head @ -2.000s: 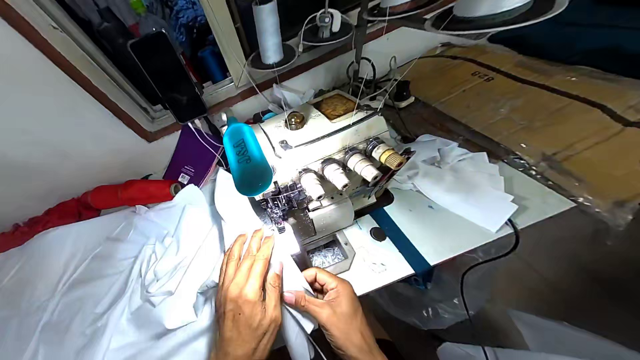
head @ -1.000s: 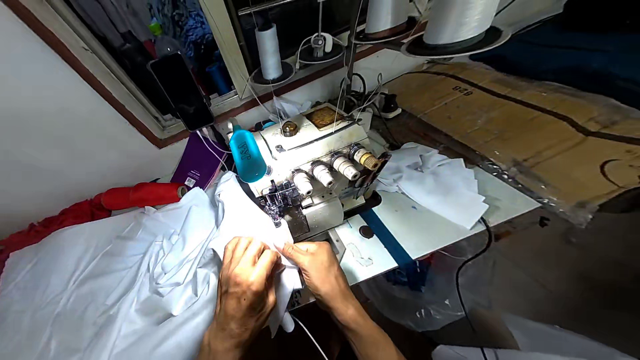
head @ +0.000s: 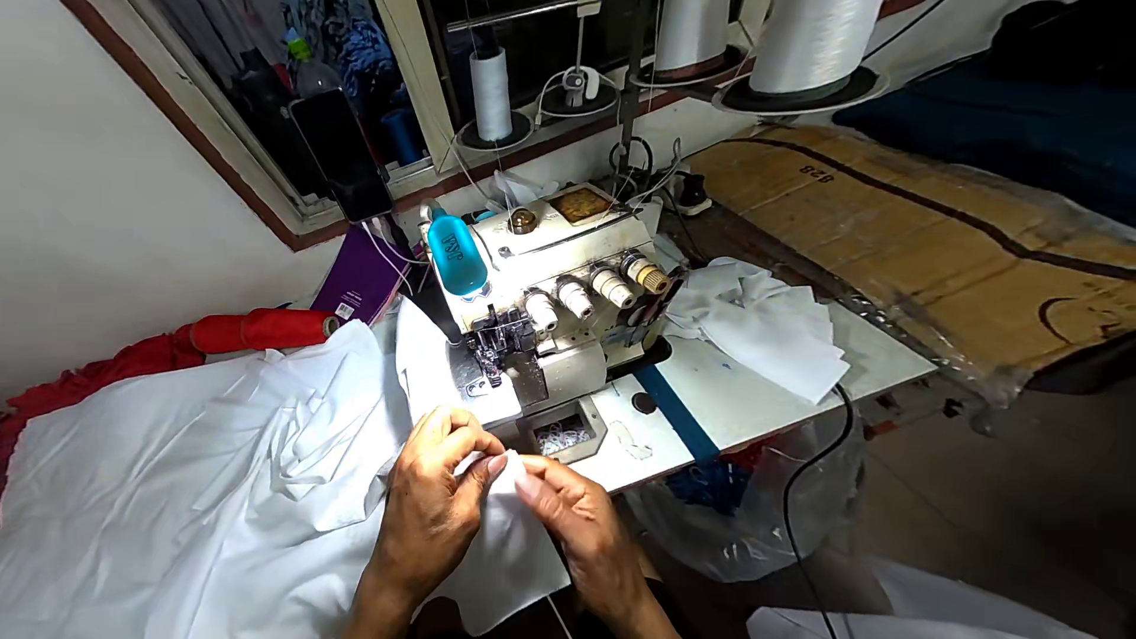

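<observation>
White fabric (head: 204, 479) spreads over the left of the table and runs up beside the needle area of an overlock sewing machine (head: 559, 248). Just in front of the machine, my left hand (head: 435, 497) pinches an edge of this fabric between thumb and fingers. My right hand (head: 577, 524) grips the same edge, its fingertips close to those of the left. A piece of the fabric hangs below both hands. The presser foot (head: 493, 359) is above the needle plate, with fabric at its left and front. Whether the needle touches the fabric cannot be told.
White cut fabric pieces (head: 763, 328) lie right of the machine. Thread cones (head: 493, 93) stand behind it, near a phone (head: 342, 155). A red fabric roll (head: 262, 330) lies at left. A plastic bag (head: 745, 524) and a black cable (head: 799, 497) hang by the table's front edge.
Both hands have come away from the needle area toward the table's front edge, and their fingertips now meet at the fabric's edge. The view has shifted somewhat.
</observation>
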